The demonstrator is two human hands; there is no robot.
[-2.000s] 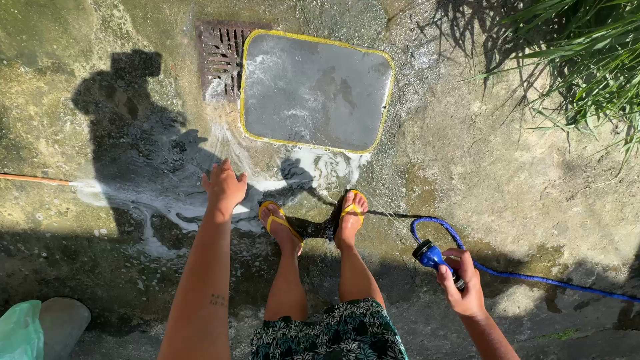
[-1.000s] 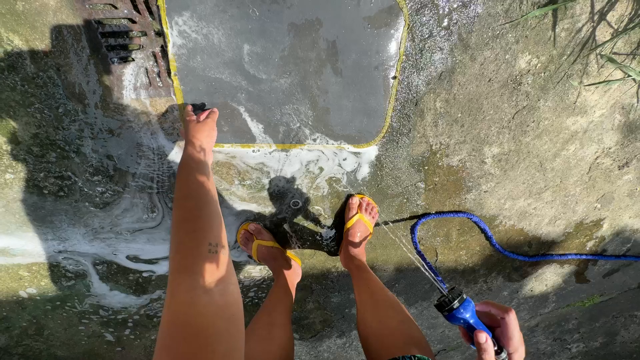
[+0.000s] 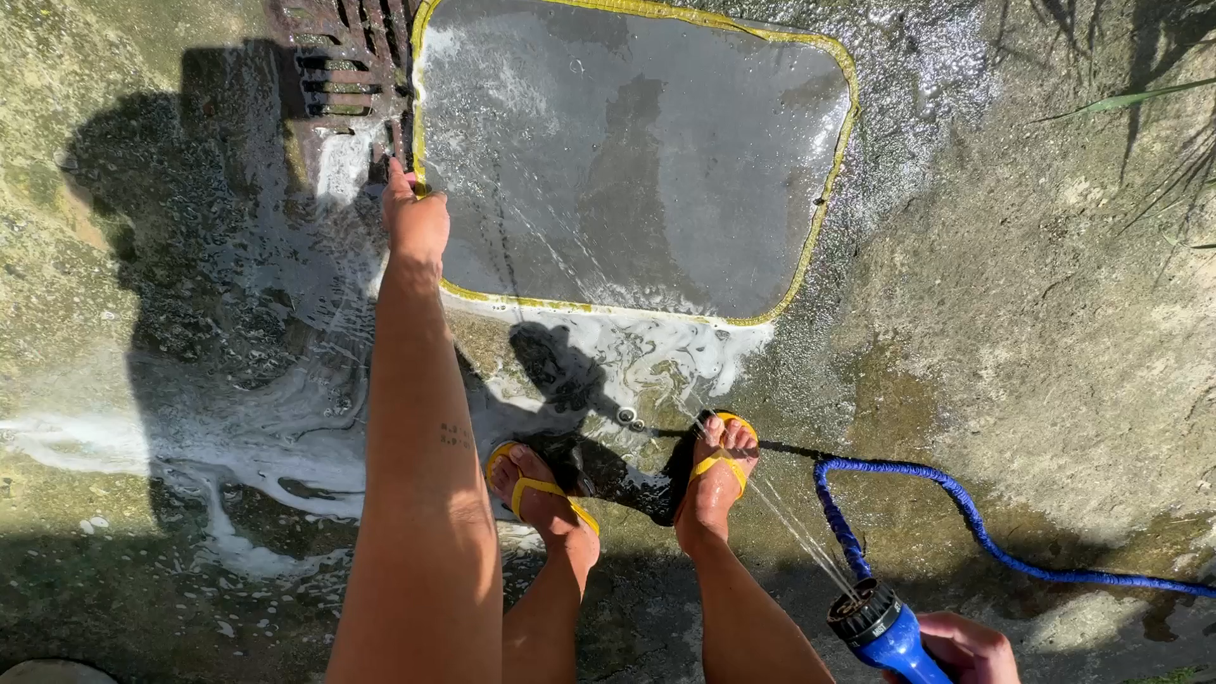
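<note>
A grey mat with yellow edging (image 3: 646,180) lies wet on the concrete, soapy water along its near edge. My left hand (image 3: 416,214) grips the mat's left edge, beside the rusty drain grate (image 3: 342,71). At the bottom right, my right hand (image 3: 964,646) holds a blue hose spray nozzle (image 3: 883,632) with a black head, its lower part out of frame. Thin jets of water leave it toward the mat. A blue fabric-covered hose (image 3: 988,541) runs beyond the nozzle to the right edge.
My feet in yellow-strapped flip-flops (image 3: 717,465) stand on wet concrete just below the mat. White foam (image 3: 256,465) spreads over the ground at the left. Grass blades (image 3: 1140,98) reach in at the upper right. A rounded pale object (image 3: 52,673) shows at the bottom left corner.
My left hand, away from the mat two seconds ago, has moved up to its left edge. Water now sprays from the nozzle in my right hand toward the mat. The view has moved closer.
</note>
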